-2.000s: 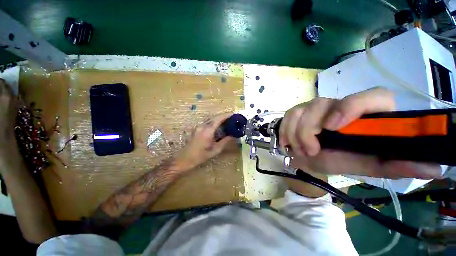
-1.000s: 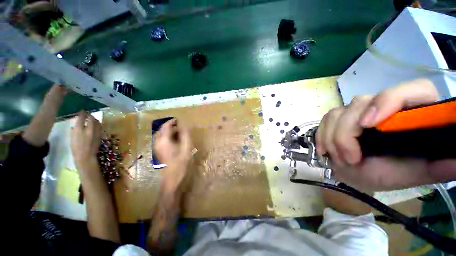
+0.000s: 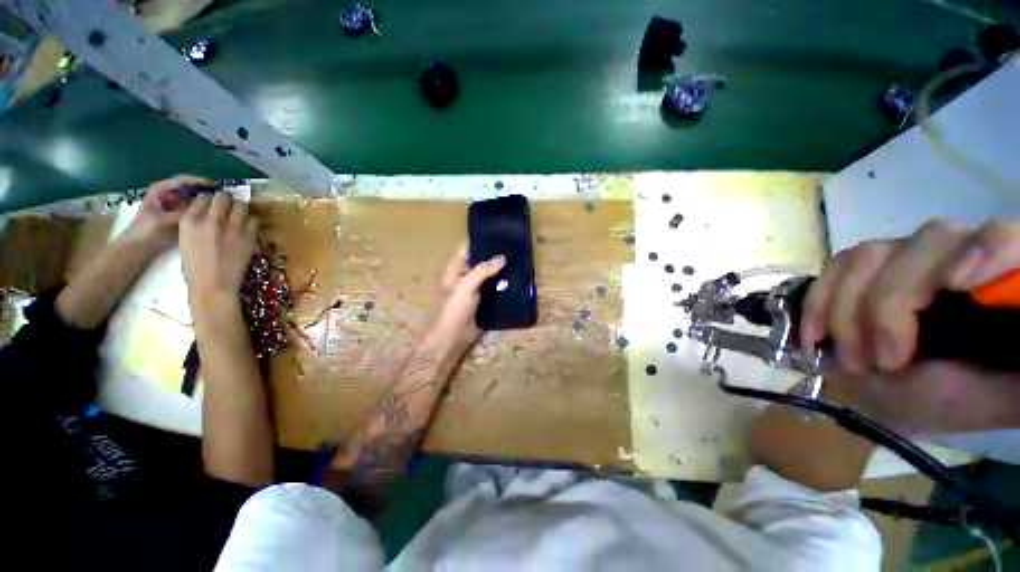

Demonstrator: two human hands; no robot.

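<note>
My left hand (image 3: 464,296) holds a smartphone (image 3: 503,251) with a dark screen over the cardboard; my thumb lies on the screen and the other fingers are hidden behind the phone. My right hand (image 3: 884,296) is shut round the black and orange grip of the electric screwdriver (image 3: 984,324), cut off by the right edge. The tool's silver nose (image 3: 738,330) points left above the yellowed white sheet (image 3: 682,419).
A neighbour's hands (image 3: 207,223) work at the left beside tangled red and black wires (image 3: 268,302). A green belt (image 3: 537,123) carries black housings (image 3: 438,84) and wired subassemblies (image 3: 686,97). A white box (image 3: 928,168) stands right; a slanted white bar (image 3: 190,101) crosses upper left.
The phone has moved right and is now in my left hand. The black housing seen earlier in that hand is gone from it. The right hand still holds the screwdriver; the view has shifted.
</note>
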